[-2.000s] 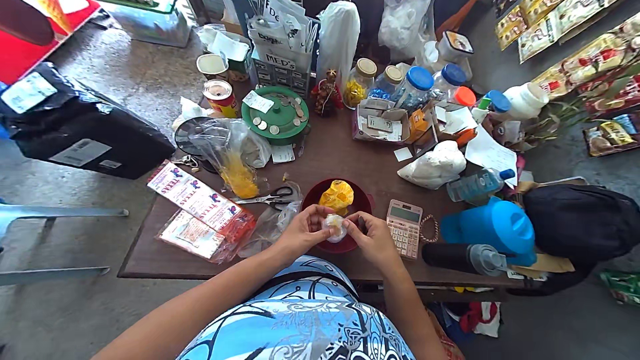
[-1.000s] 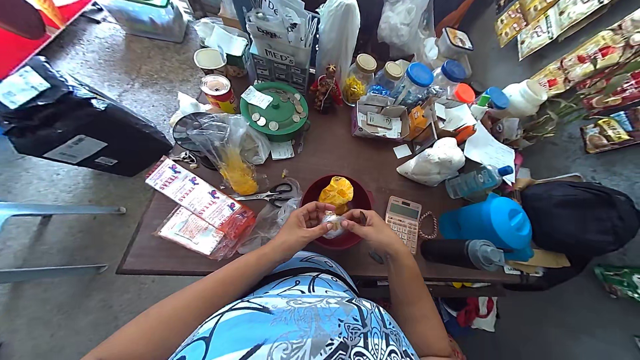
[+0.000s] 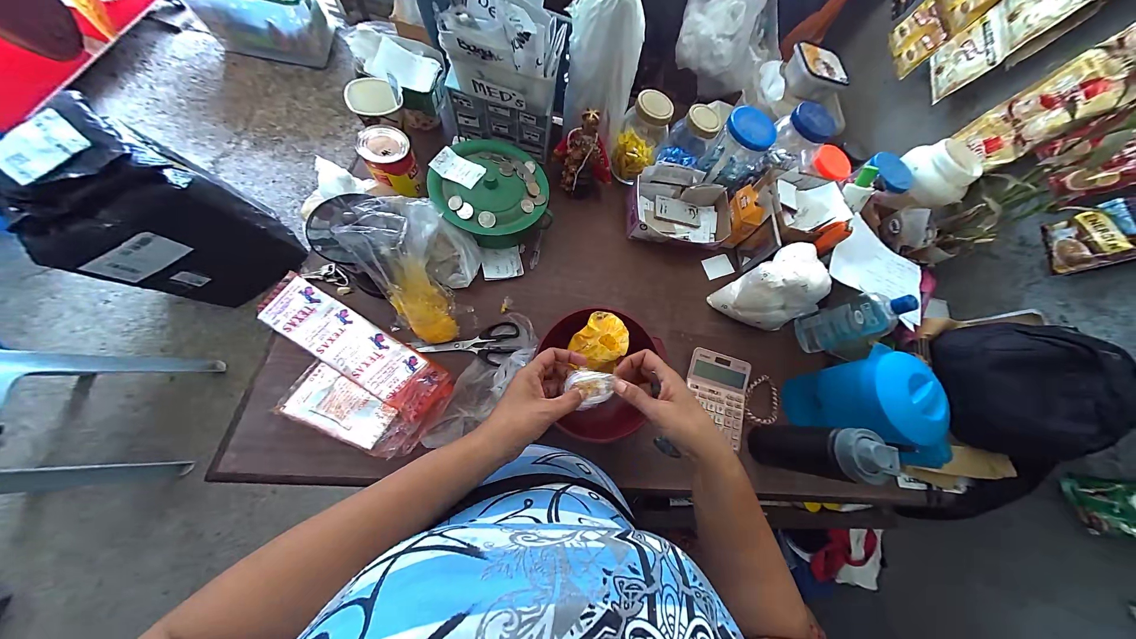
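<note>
Between the fingertips of both hands is a small white plastic-wrapped bundle (image 3: 590, 389), held over a dark red bowl (image 3: 575, 330). My left hand (image 3: 543, 390) pinches its left end, and my right hand (image 3: 648, 389) has its fingertips at the right end. A crumpled yellow plastic bag (image 3: 601, 339) sits in the bowl just beyond the fingers. Black-handled scissors (image 3: 484, 343) lie left of the bowl beside a clear plastic bag (image 3: 470, 399). At the bowl's right is a pink calculator (image 3: 719, 390). What the bundle contains cannot be made out.
Left on the brown table (image 3: 586, 257) are printed plastic packs (image 3: 355, 337) and a bag with yellow contents (image 3: 417, 297). Coins lie on a green lid (image 3: 488, 191) farther back. Several jars (image 3: 745, 142), a blue pitcher (image 3: 865, 395) and a black tumbler (image 3: 821, 453) stand to the right.
Both hands stay over the bowl, with small shifts of the fingers around the white bundle. The things around them have not plainly moved.
</note>
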